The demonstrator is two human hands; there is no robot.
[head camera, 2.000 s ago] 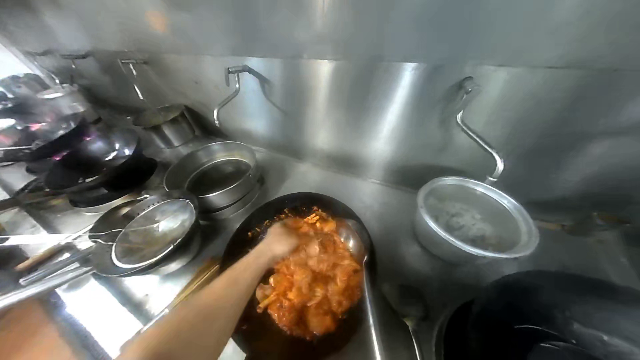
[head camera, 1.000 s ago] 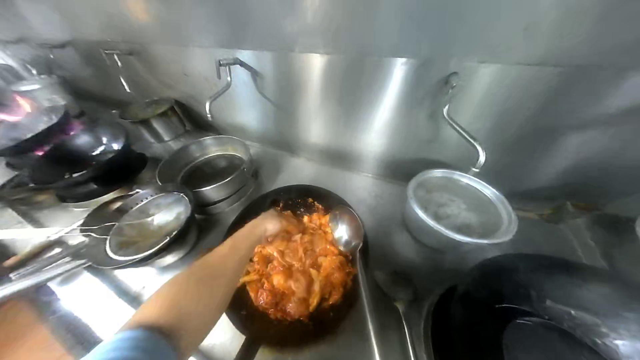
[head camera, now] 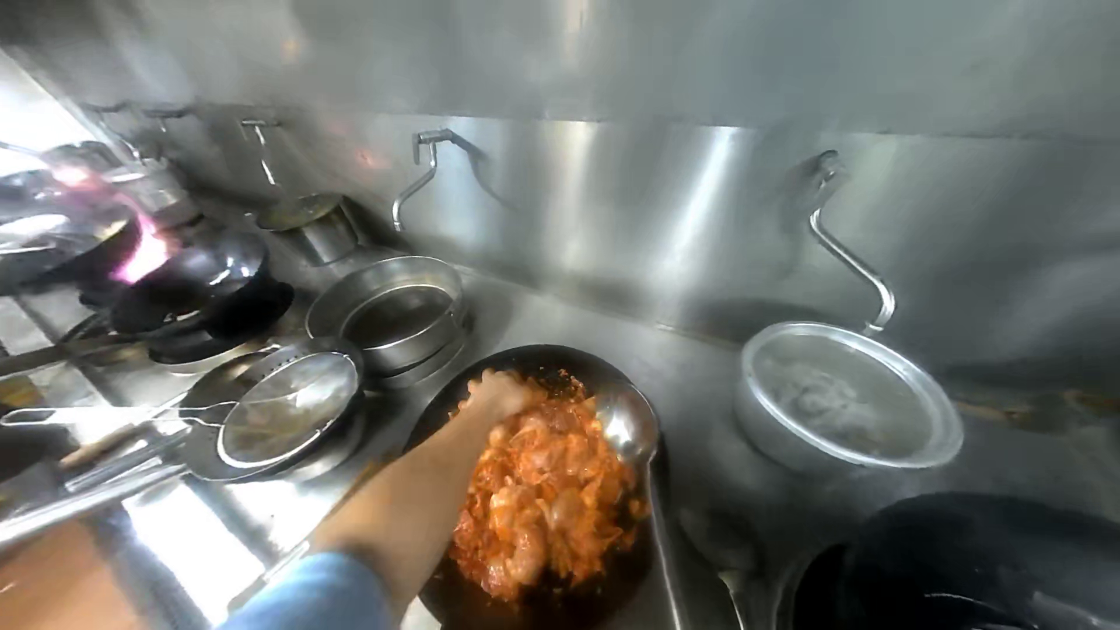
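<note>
My left hand [head camera: 503, 395], at the end of a bare forearm with a light blue sleeve, reaches from the lower left into a dark wok [head camera: 429, 418]. Its fingers are curled at the upper left edge of the red-orange sauced food [head camera: 534, 503]; whether they grip any of it cannot be told. A metal ladle [head camera: 628, 424] rests with its bowl at the food's upper right and its handle running down over the rim. My right hand is not in view.
Left of the wok are a wire-handled strainer [head camera: 289, 409] on a pan, a round metal pan [head camera: 385, 306], a lidded pot [head camera: 311, 229] and woks near a flame [head camera: 144, 254]. Right stand a pot of cloudy liquid [head camera: 849, 394] and a black wok [head camera: 980, 560]. A blurred skin-coloured shape [head camera: 66, 573] shows lower left.
My left hand stays at the upper left of the food. A pink flame now shows brightly by the far-left woks. The blue sleeve, out of view two seconds ago, shows now.
</note>
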